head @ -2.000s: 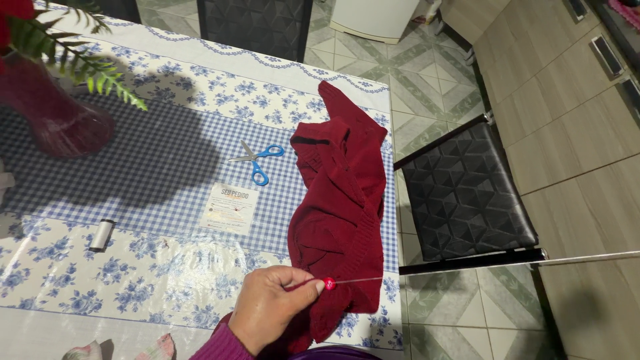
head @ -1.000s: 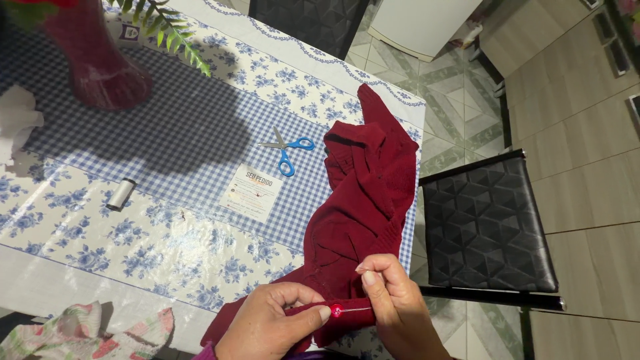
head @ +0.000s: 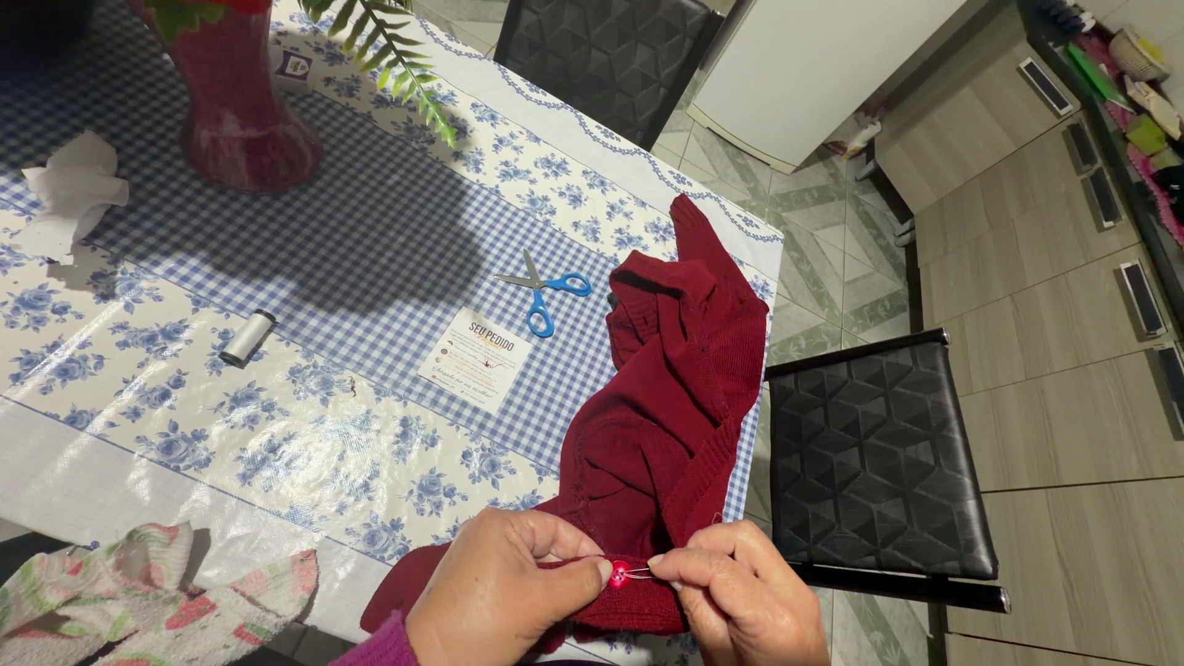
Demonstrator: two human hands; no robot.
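A dark red knit garment (head: 647, 416) lies along the table's right edge, its near end between my hands. My left hand (head: 513, 583) pinches the knit edge beside a shiny red button (head: 619, 574), thumb on top. Just right of the button, my right hand (head: 745, 592) has thumb and forefinger closed at thin strands that run to the button; whether a needle is among them cannot be told. Blue-handled scissors (head: 541, 294) lie partly spread beyond the garment. Left of them are a printed white card (head: 474, 359) and a spool of pale thread (head: 248, 339).
A red glass vase (head: 242, 120) with fern leaves and a crumpled white paper (head: 79, 199) stand on the patterned tablecloth. A printed cloth (head: 157, 601) is at the near left. Black chairs (head: 879, 462) flank the table; wood-look cabinets (head: 1064, 370) are at right.
My right hand, out of view two seconds ago, came in beside the button and is now closer to it. The strand that stretched far right earlier now looks short. The view has shifted left.
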